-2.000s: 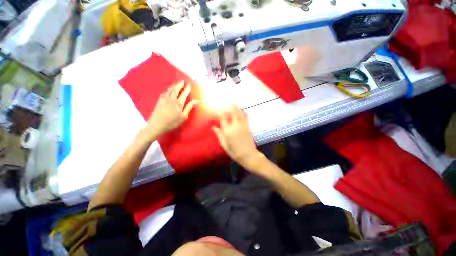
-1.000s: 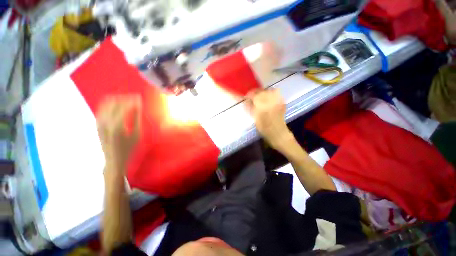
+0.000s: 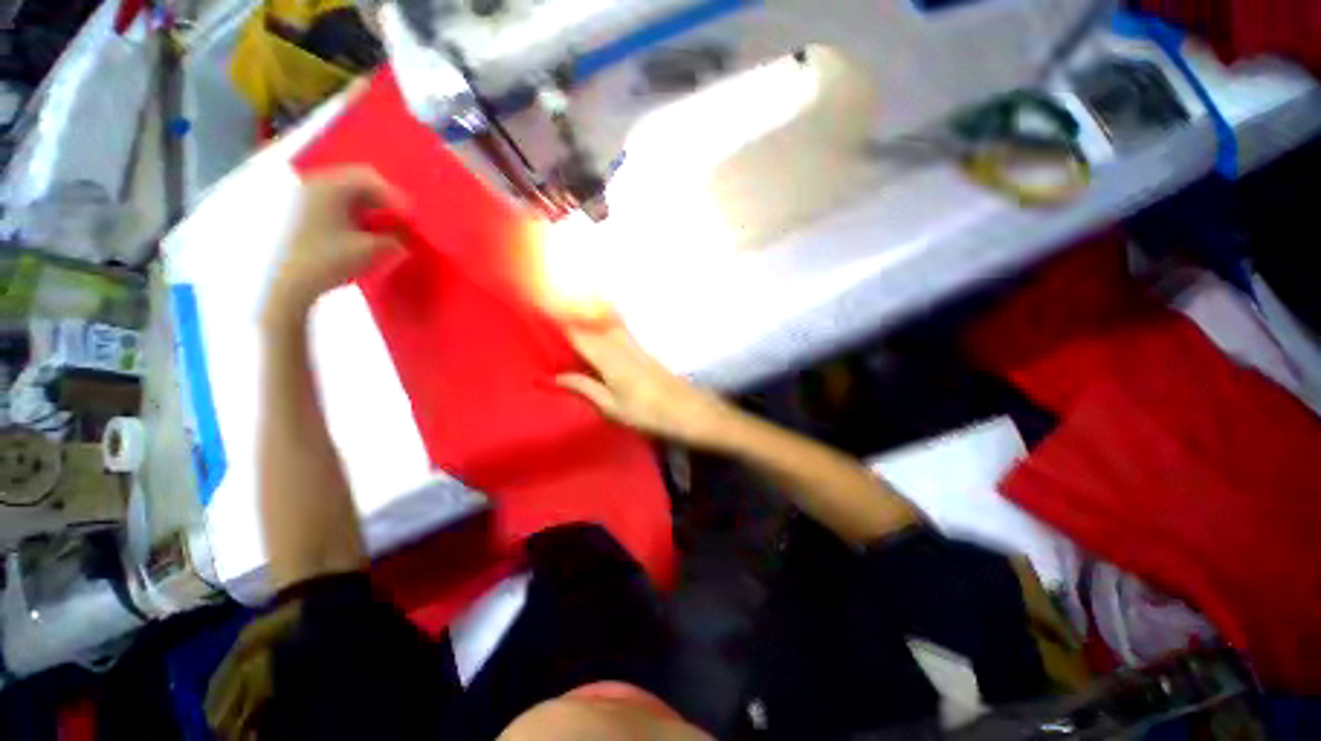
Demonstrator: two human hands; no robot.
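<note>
A long red fabric panel [image 3: 478,362] lies on the white table left of the sewing machine needle area [image 3: 572,196]. Its lower end hangs over the front edge towards my lap. My left hand [image 3: 341,232] is on the panel's upper left edge with curled fingers, blurred; it seems to pinch the cloth. My right hand [image 3: 623,384] rests on the panel's right edge, just below the lit needle area, fingers pointing up left. The glare of the lamp hides the cloth edge near the needle.
Blurred scissors with green and yellow handles [image 3: 1026,174] lie at the right of the machine. A red fabric pile [image 3: 1181,463] is below the table at right. Yellow cloth [image 3: 297,65] lies behind at left. A white roll [image 3: 125,445] stands at far left. Blue tape [image 3: 197,391] marks the table's left edge.
The small red piece right of the needle is no longer there. My right hand has moved left onto the long panel. My left hand has moved up along the panel, which now hangs lower.
</note>
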